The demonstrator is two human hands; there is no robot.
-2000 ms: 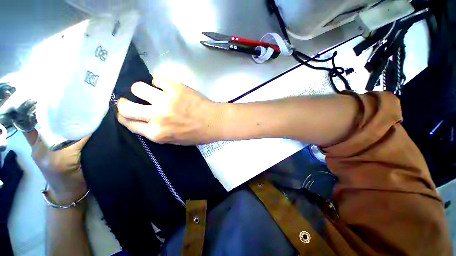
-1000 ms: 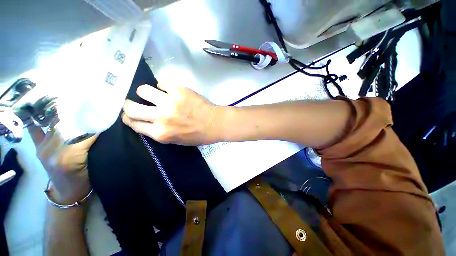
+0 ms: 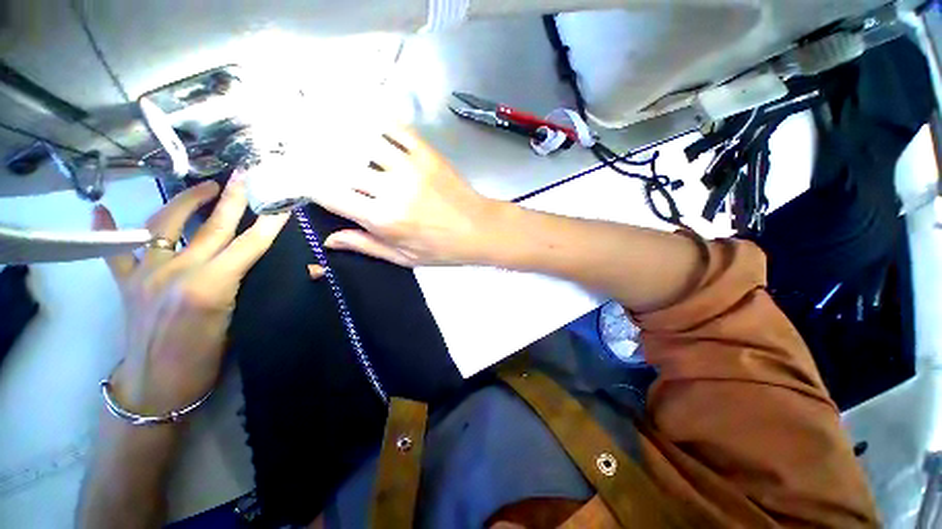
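Black fabric (image 3: 274, 362) lies on the white table under the sewing machine head and hangs down over my lap. A silver-toothed zipper (image 3: 346, 315) runs down it. My left hand (image 3: 191, 274) lies palm down with fingers spread on the fabric's left edge, fingertips at the machine head. My right hand (image 3: 413, 201) lies on the fabric right of the zipper, its fingers reaching into bright glare. Neither hand visibly grips anything. The needle area is hidden by glare and the machine head. A small orange-brown spot (image 3: 317, 271) shows beside the zipper.
Red and black snips (image 3: 511, 117) lie behind my right hand. A tangled black cord (image 3: 653, 181) and black strips with pale ends (image 3: 739, 155) lie at the right. A dark cloth pile (image 3: 826, 258) is at far right. The machine head (image 3: 196, 52) fills the upper left.
My left hand has come out from behind the machine head and moved right and up onto the fabric. My right hand's fingers have spread. The view has shifted, showing more of the machine.
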